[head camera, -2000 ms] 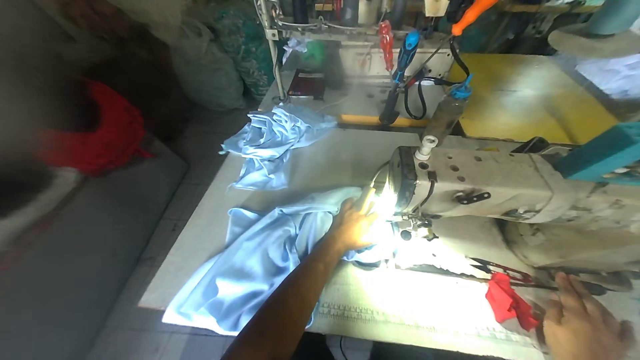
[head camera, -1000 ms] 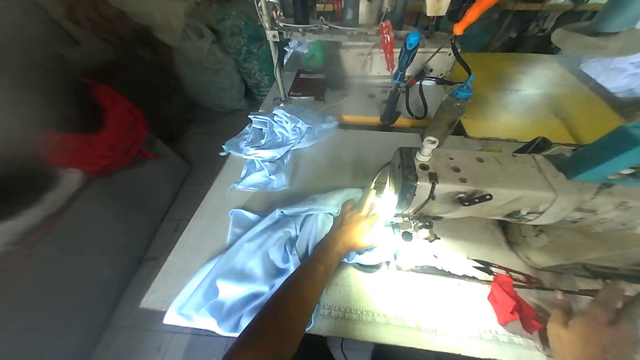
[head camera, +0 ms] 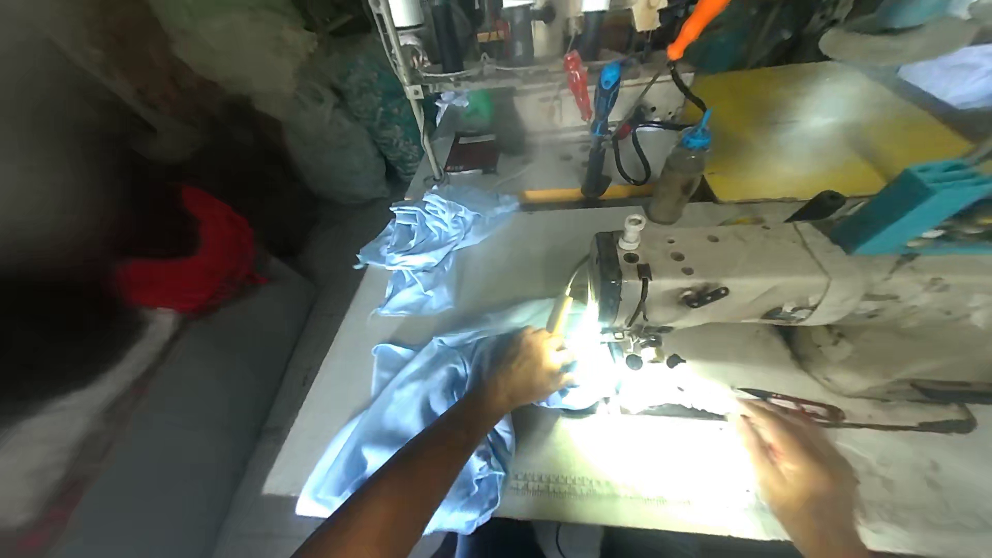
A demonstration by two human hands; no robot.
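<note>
My left hand (head camera: 535,366) lies on a light blue cloth (head camera: 418,411), fingers curled over it beside the brightly lit needle area of a sewing machine (head camera: 728,271). Glare hides the fingertips and the cloth edge there. The cloth spreads left and hangs over the table's front edge. My right hand (head camera: 802,469) is over the table right of the needle, slightly blurred, its fingertips near a dark metal tool with a red part (head camera: 806,407). A bit of red shows at its fingers; whether it holds anything cannot be told. A second crumpled light blue cloth (head camera: 434,240) sits at the back left.
Behind the machine stand a bottle with a blue cap (head camera: 678,178), a blue-handled screwdriver (head camera: 604,101) and a yellow board (head camera: 821,132). A teal holder (head camera: 914,205) sits at the right on the machine. A red cloth (head camera: 194,256) is at the left, near a blurred person.
My right hand has moved left from the table's right side, to where the small red cloth lay; that cloth is no longer plainly visible. My left hand stays at the light blue cloth.
</note>
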